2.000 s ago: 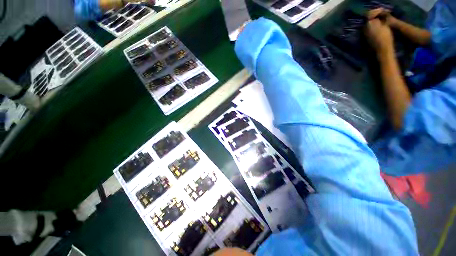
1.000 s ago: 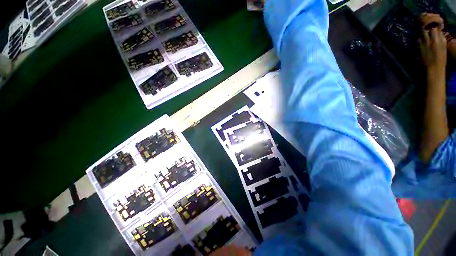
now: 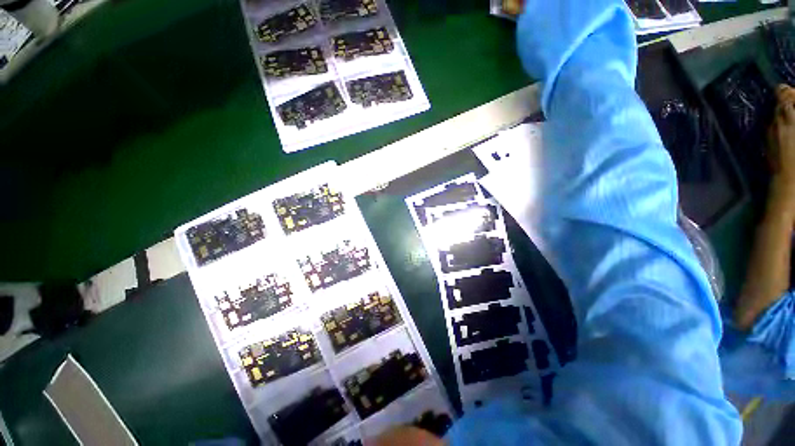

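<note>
A white tray (image 3: 188, 261) of circuit boards (image 3: 360, 320) lies on the bench in front of me. Some lower boards look all black. Beside its right side lies a white strip with a column of black adhesive pieces (image 3: 481, 289). My left hand (image 3: 406, 437) is at the bottom edge by the tray's lower end, mostly cut off and blurred. My right arm in a blue sleeve reaches up across the view; only a bit of my right hand (image 3: 513, 6) shows at the top edge, by the corner of a pale object. Its grip is hidden.
Another board tray (image 3: 288, 139) lies on the dark green conveyor (image 3: 139, 122) beyond a pale rail (image 3: 453, 138). White sheets (image 3: 513, 170) lie partly under my right arm. A grey-brown white-edged plate (image 3: 90, 405) is lower left. Black trays (image 3: 728, 187) and another person's forearm (image 3: 767, 253) are right.
The view has shifted, bringing the grey-brown plate in at lower left. The conveyor tray sits higher in view than two seconds ago. My right arm stays stretched out, its hand now nearly out of the picture.
</note>
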